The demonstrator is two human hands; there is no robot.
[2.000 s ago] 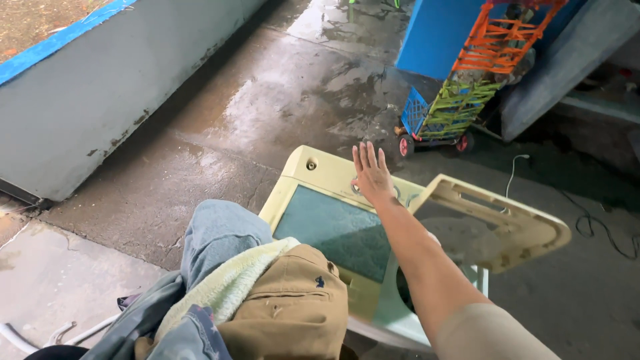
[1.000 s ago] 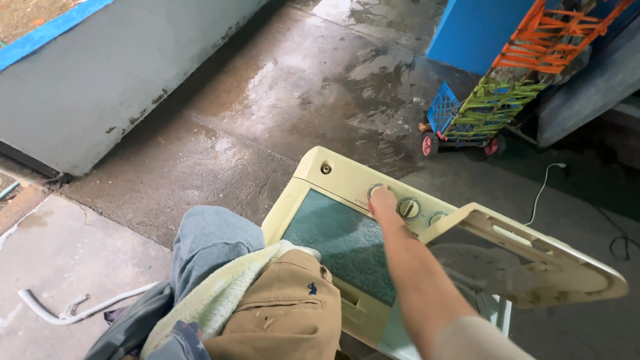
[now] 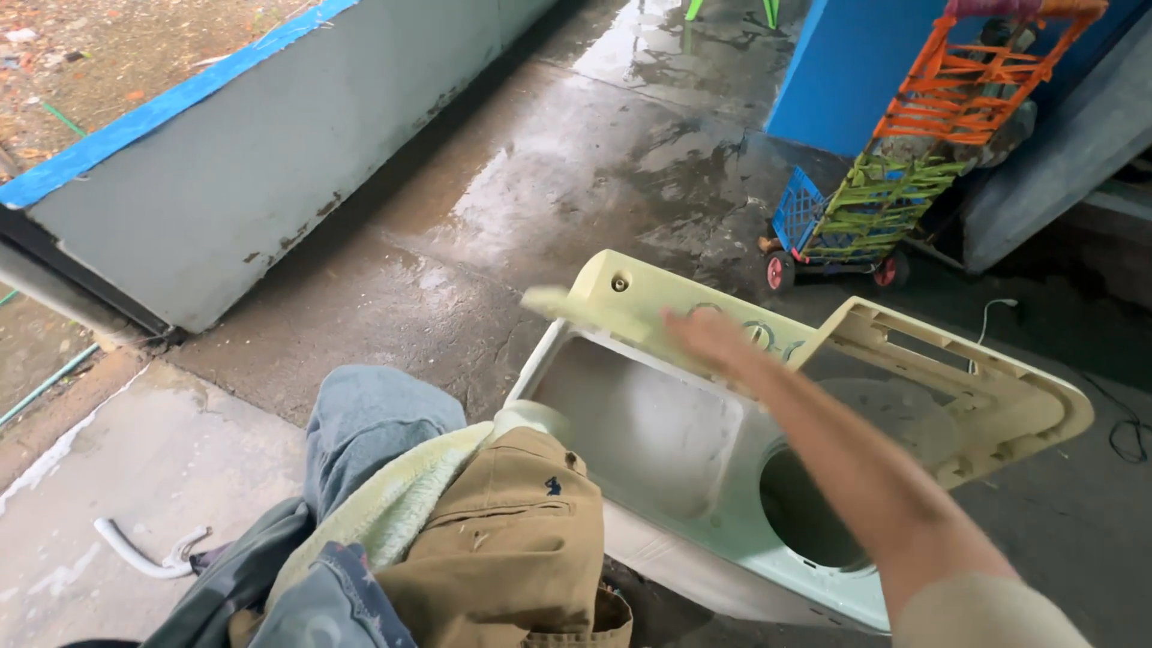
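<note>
My right hand (image 3: 702, 335) is at the raised edge of the blurred wash-tub lid (image 3: 612, 324), close to the control panel (image 3: 634, 279) of a twin-tub washing machine; its grip is too blurred to tell. Below the lid lies the uncovered wash tub (image 3: 639, 423). Right of it, under my forearm, is the round spin tub (image 3: 810, 504), its cream lid (image 3: 1017, 405) standing open. A bundle of clothes is against my body: tan trousers (image 3: 513, 531), a pale fleecy cloth (image 3: 405, 495) and blue denim (image 3: 378, 423). My left hand is not visible.
Past the machine stands a hand cart (image 3: 886, 207) wrapped in orange and green strips, with a blue crate (image 3: 796, 211). A low grey wall (image 3: 243, 162) runs along the left. The concrete floor (image 3: 540, 180) is wet. A white hose (image 3: 135, 553) lies lower left.
The wash-tub lid was down over the tub one second ago and is now raised, showing the tub inside. My right hand has left the panel's left knob and is now by the lid.
</note>
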